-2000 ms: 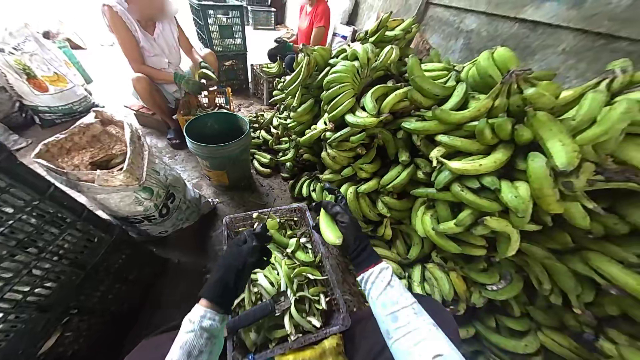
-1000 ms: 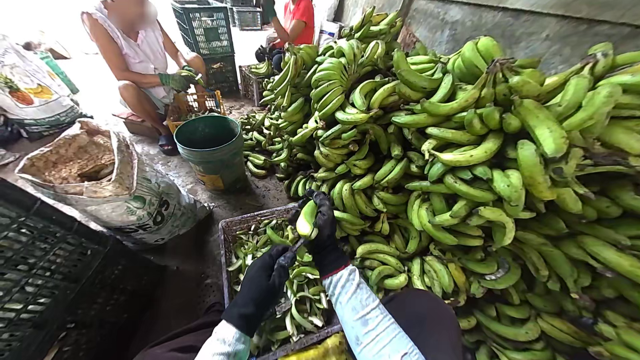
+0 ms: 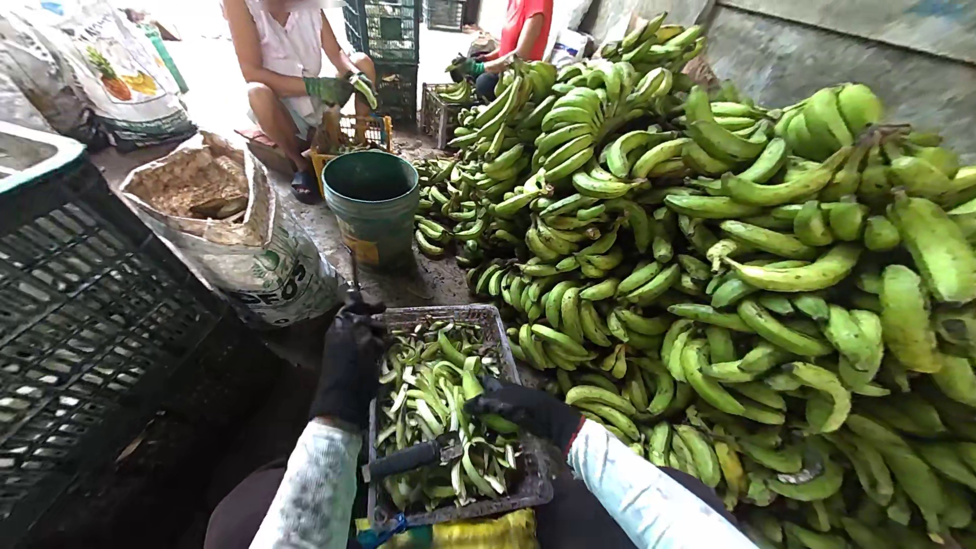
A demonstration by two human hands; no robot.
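My left hand [image 3: 352, 358], in a black glove, is closed on a thin-bladed tool [image 3: 353, 267] that points upward beside the crate's left edge. My right hand [image 3: 526, 410], also black-gloved, holds a green plantain or banana [image 3: 482, 400] over the plastic crate [image 3: 507, 351]. Green peel strips [image 3: 427, 404] fill much of the crate. A dark-handled tool [image 3: 412, 459] lies across the peels near the crate's left front. The large pile of green bunches [image 3: 724, 305] rises just right of my right hand.
A green bucket [image 3: 371, 213] stands beyond the crate. An open sack [image 3: 252, 244] and a stack of dark crates [image 3: 99, 320] stand left. Two people sit ahead, one by a yellow crate [image 3: 387, 137]. A concrete wall [image 3: 831, 76] borders the pile.
My hands have moved apart from where they met over the crate one second ago. The left has gone left with the blade pointing up; the right is lower, over the peels.
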